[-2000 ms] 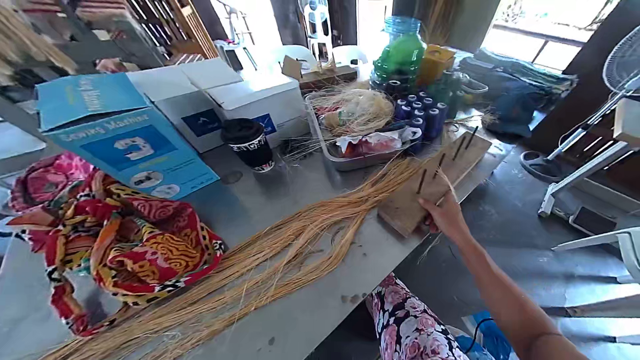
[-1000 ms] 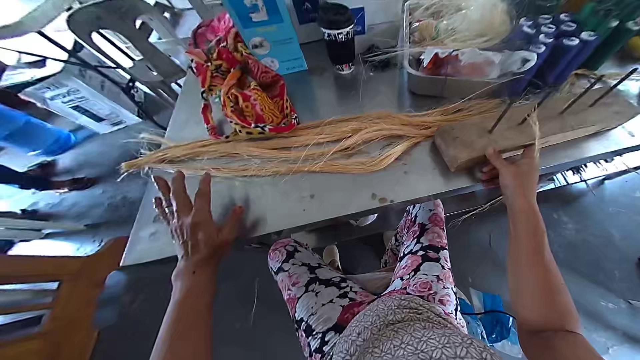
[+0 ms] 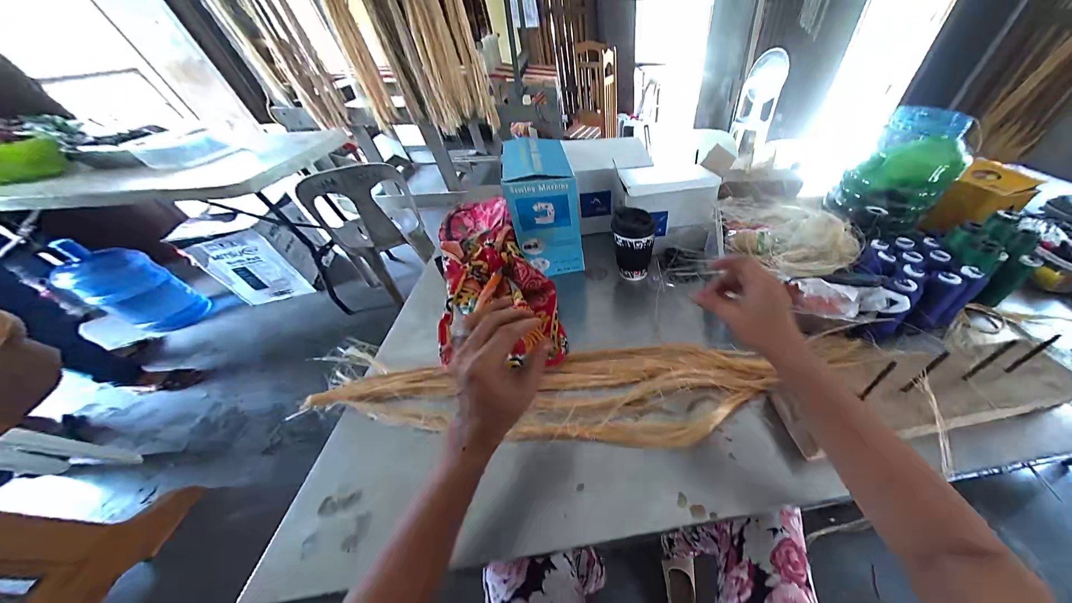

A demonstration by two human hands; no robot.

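My left hand [image 3: 496, 368] is raised over the left half of a long bundle of tan plant fibre [image 3: 636, 377], in front of a red patterned cloth [image 3: 523, 289]; its fingers are spread and I see nothing firmly held. My right hand [image 3: 749, 306] hovers above the bundle's right part, thumb and fingertips close together; whether a thin strand is between them cannot be told. At the right lies a wooden board [image 3: 988, 389] with several upright dark metal pegs, a pale strand [image 3: 936, 410] hanging around one peg. The bundle's right end reaches the board.
Behind the fibre stand a blue sewing machine box [image 3: 544, 209], white boxes [image 3: 670, 188] and a lidded black cup [image 3: 634, 251]. A tray area with pale fibre [image 3: 787, 234], purple thread cones [image 3: 934, 293] and a green-filled jar [image 3: 904, 176] are at right. A person's leg [image 3: 75, 335] shows far left.
My right hand has left the board's peg end and moved left over the fibre. My left hand, near the table's left part one second ago, is now above the bundle. The view has tilted up.
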